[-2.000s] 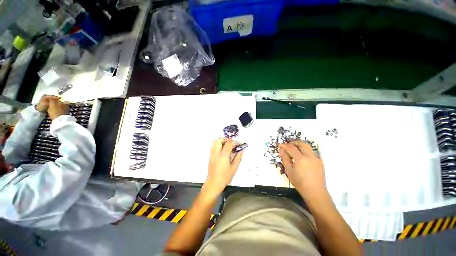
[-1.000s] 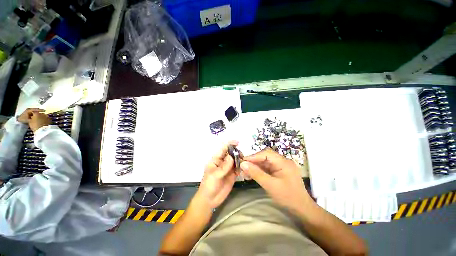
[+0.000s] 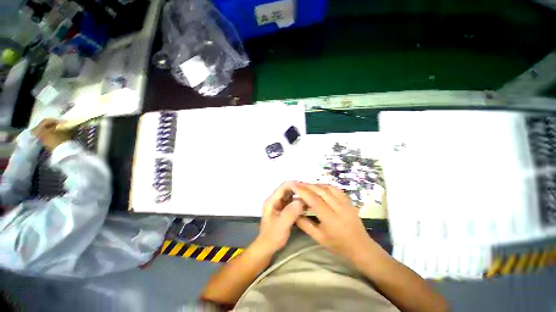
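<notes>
My left hand and my right hand meet at the near edge of the left tray. My left hand holds a dark watch case, mostly hidden between the fingers. The right fingertips press over it; whether they hold a small part cannot be seen. Two loose cases lie on the left tray, a glossy black one and an open-looking one. The heap of small metal parts lies right of my hands. The picture is slightly blurred.
Rows of cases stand at the left tray's far left. The right tray holds a few specks and rows at its far right. Behind are a clear plastic bag and a blue bin. A coworker's sleeve is at left.
My right hand has left the metal heap and joined my left hand at the case. Since one second ago, the right fingers have closed over the case. The coworker's hands have moved slightly.
</notes>
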